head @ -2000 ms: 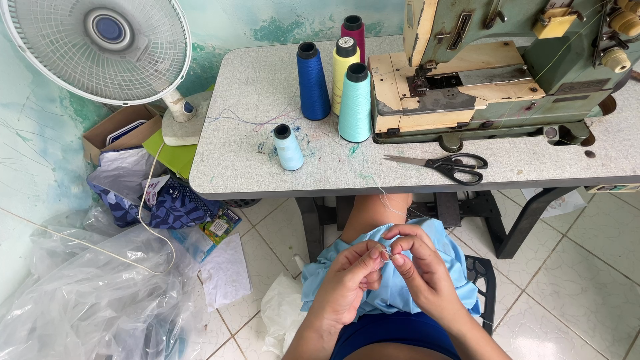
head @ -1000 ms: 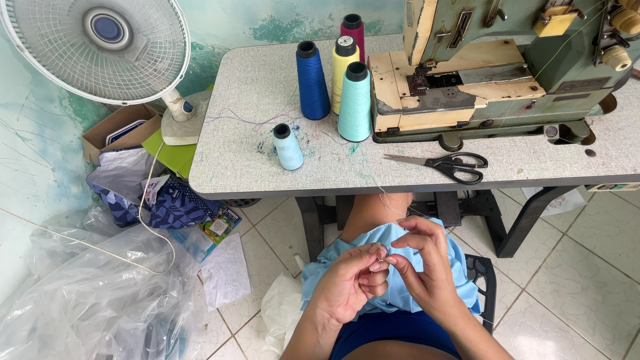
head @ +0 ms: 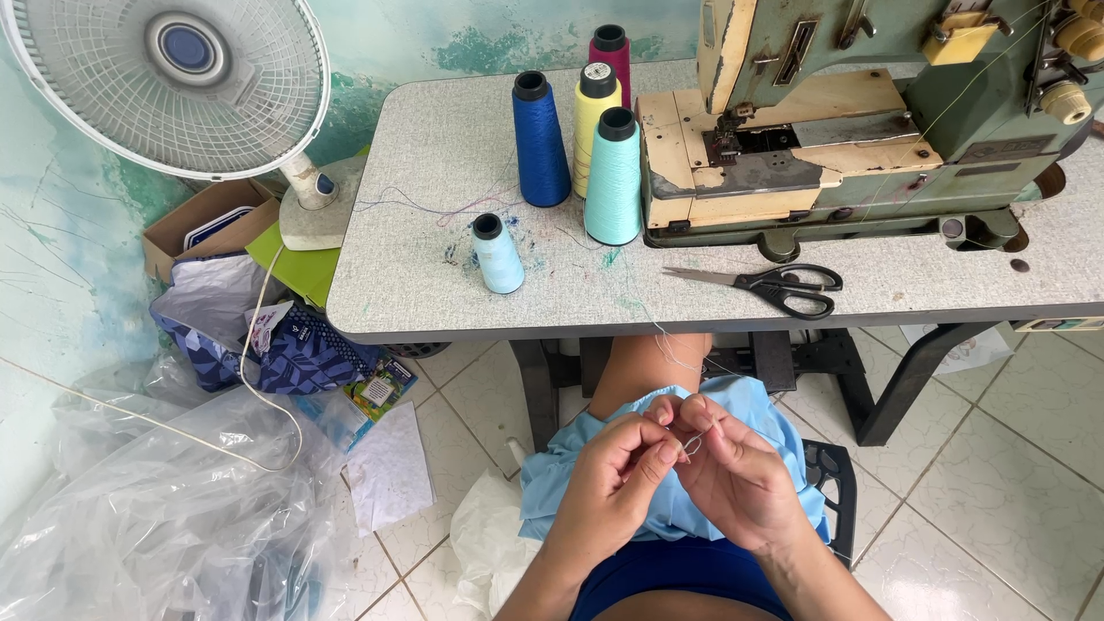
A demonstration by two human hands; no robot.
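Note:
My left hand (head: pixel 625 483) and my right hand (head: pixel 733 466) meet over the lap, with a thin pale thread (head: pixel 693 442) pinched between their fingertips and forming a small loop. Light blue fabric (head: pixel 552 483) lies across the lap under both hands. Loose thread runs from the table edge down toward the hands. On the table above stand a small light blue thread spool (head: pixel 498 259) and larger cones in turquoise (head: pixel 613 181), yellow (head: pixel 595 103), blue (head: pixel 541 147) and dark red (head: pixel 612 56). Black-handled scissors (head: pixel 776 285) lie near the table's front edge.
A worn green and cream industrial sewing machine (head: pixel 862 147) sits on the speckled table (head: pixel 414 293). A white fan (head: pixel 185 78) stands at the left. Below it are a cardboard box (head: pixel 168 233), a blue patterned bag (head: pixel 310 354) and clear plastic sheeting (head: pixel 172 509). Black table legs flank the knees.
My hands have come closer together and turned, and a small thread loop now shows between the fingertips. The things on the table have not moved.

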